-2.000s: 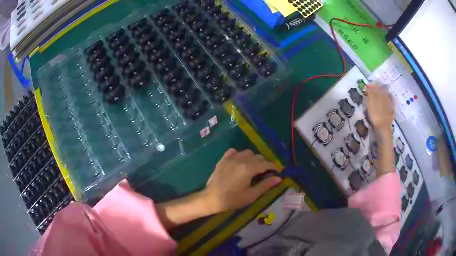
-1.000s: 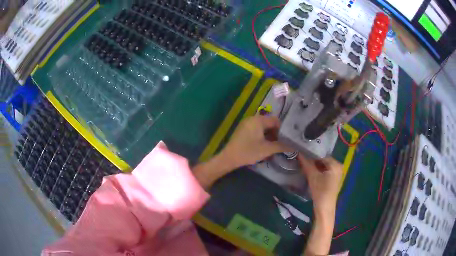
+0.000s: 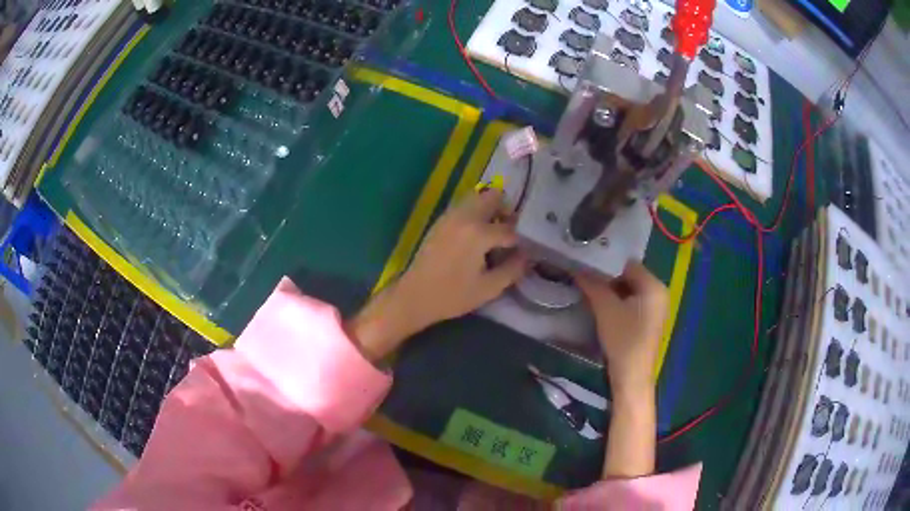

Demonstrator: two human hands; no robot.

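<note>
The silver toggle clamp fixture (image 3: 589,220) stands on a pale base plate (image 3: 539,327), with its red ribbed handle (image 3: 692,22) raised. My left hand (image 3: 464,255) is at the fixture's front left, its fingertips at the block's lower edge. My right hand (image 3: 629,309) is at the front right edge, fingers pointing in under the block. A round metallic part (image 3: 549,287) shows between my hands. Any small module in my fingers is hidden, so I cannot tell what either hand holds.
A clear blister tray (image 3: 190,200) with black parts lies left, another black-part tray (image 3: 100,329) below it. A foam tray (image 3: 743,180) is behind the fixture, stacked foam trays (image 3: 813,399) at right. Red wires (image 3: 760,299) curve over the mat. A pale pointed tool (image 3: 564,399) lies in front.
Over two seconds my right hand has moved from the foam tray to the fixture, and my left hand has joined it there. In the last second both hands have stayed at the fixture's front while the view shifted.
</note>
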